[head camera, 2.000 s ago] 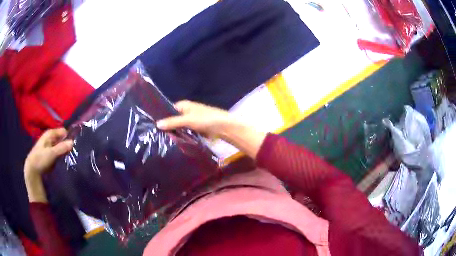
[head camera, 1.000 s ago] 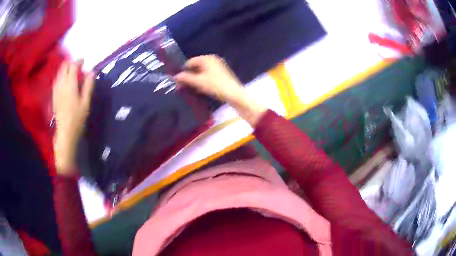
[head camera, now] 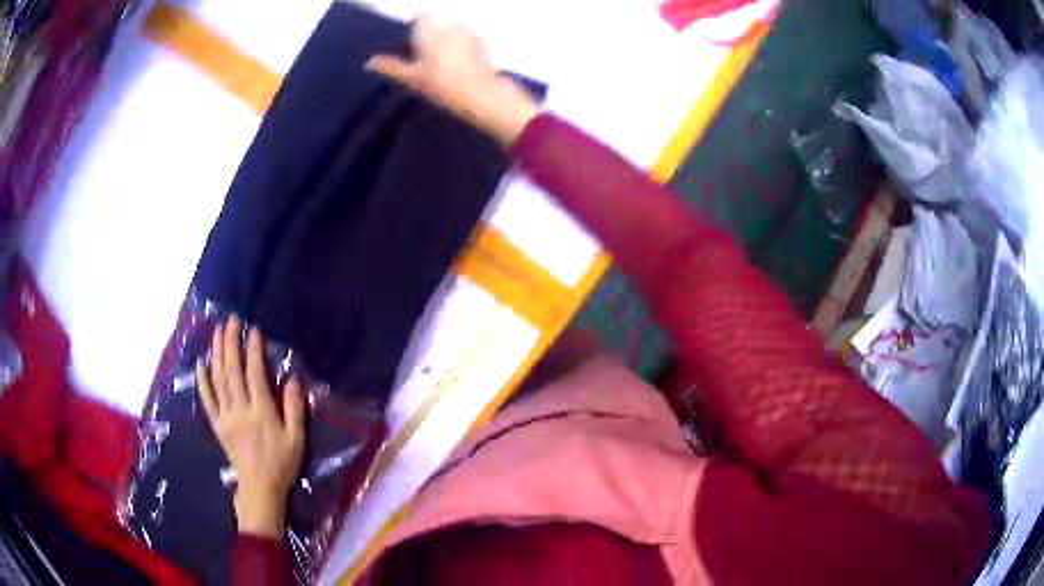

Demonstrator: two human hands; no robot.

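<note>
A dark garment (head camera: 332,218) lies flat on the white table top (head camera: 126,183), its lower end beside or overlapping a bagged dark garment. The clear polybag (head camera: 332,464) holds dark cloth and shines with glare lines at the lower left. My left hand (head camera: 254,424) rests flat on the bag with fingers spread, near its upper edge. My right hand (head camera: 447,71) is at the far edge of the dark garment, thumb apart from the fingers; whether it pinches the cloth is hidden.
Red garments (head camera: 86,446) lie at the left. Yellow tape (head camera: 521,280) marks the table top and its near edge. Green floor (head camera: 761,195) shows to the right, with grey and white plastic bags (head camera: 933,263) beyond. A red strip lies at the top table edge.
The view has turned. The bag, earlier held up between both hands, now lies under my left hand. My right hand has let go of the bag and moved to the dark garment's far end.
</note>
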